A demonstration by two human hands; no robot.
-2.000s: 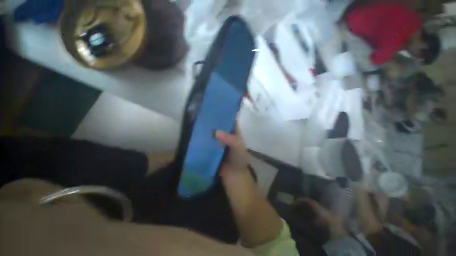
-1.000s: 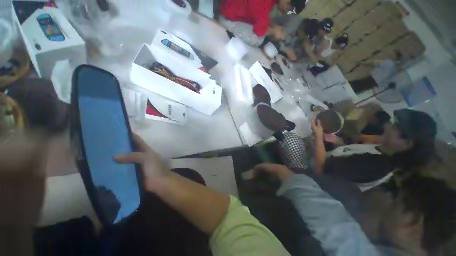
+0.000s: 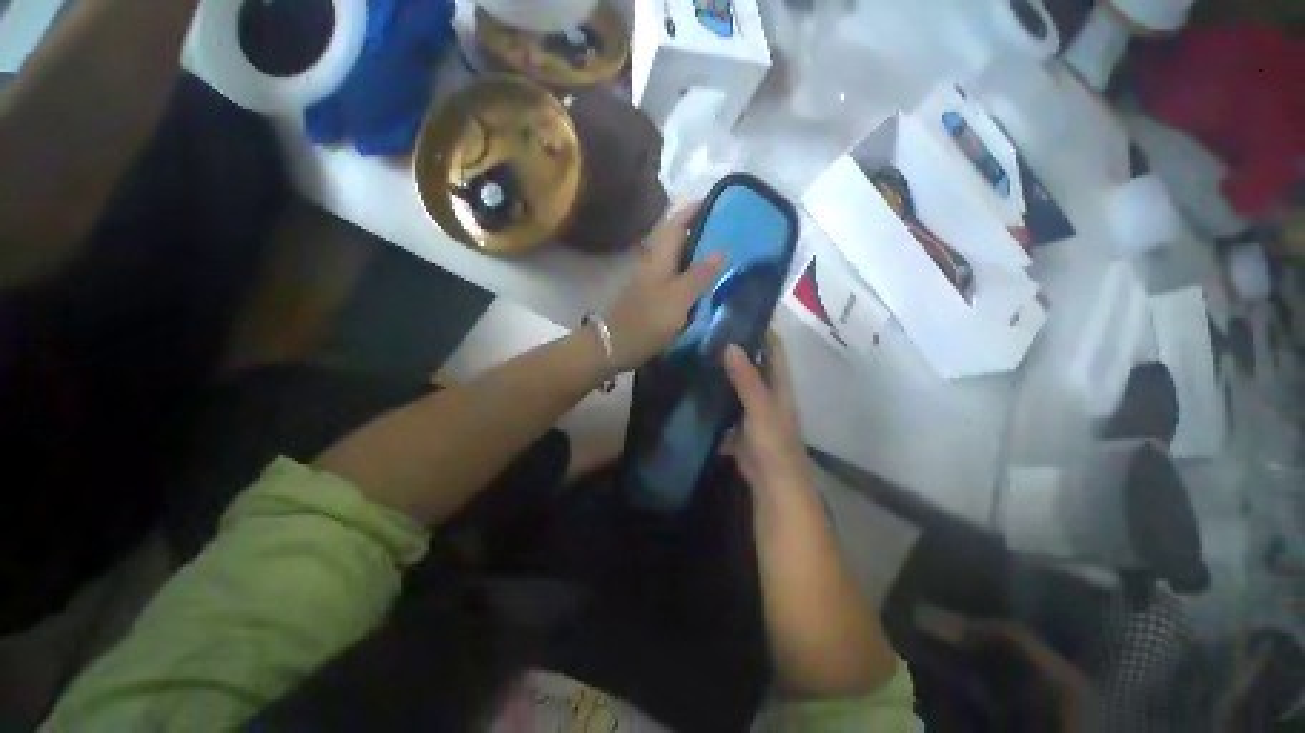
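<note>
A long flat black mirror dash cam [image 3: 723,301] with rounded ends and a glossy bluish face is held at a slant over the lap and table edge. My left hand [image 3: 661,298], with a bracelet at the wrist, grips its upper left side, thumb on the face. My right hand [image 3: 761,408] grips its right side lower down, thumb on the face. The fingers behind the device are hidden.
A gold housing [image 3: 537,136] with a dark part inside stands left of the device, near a blue cloth [image 3: 394,79]. An open box tray [image 3: 952,322] with a wiring harness, a leaflet [image 3: 826,304] and a retail box [image 3: 701,72] lie beyond. A neighbour's arm [image 3: 86,115] reaches in upper left.
My left hand has come onto the device's upper left side. The view has shifted, so the gold housing and blue cloth show again. The device's face has darker reflections.
</note>
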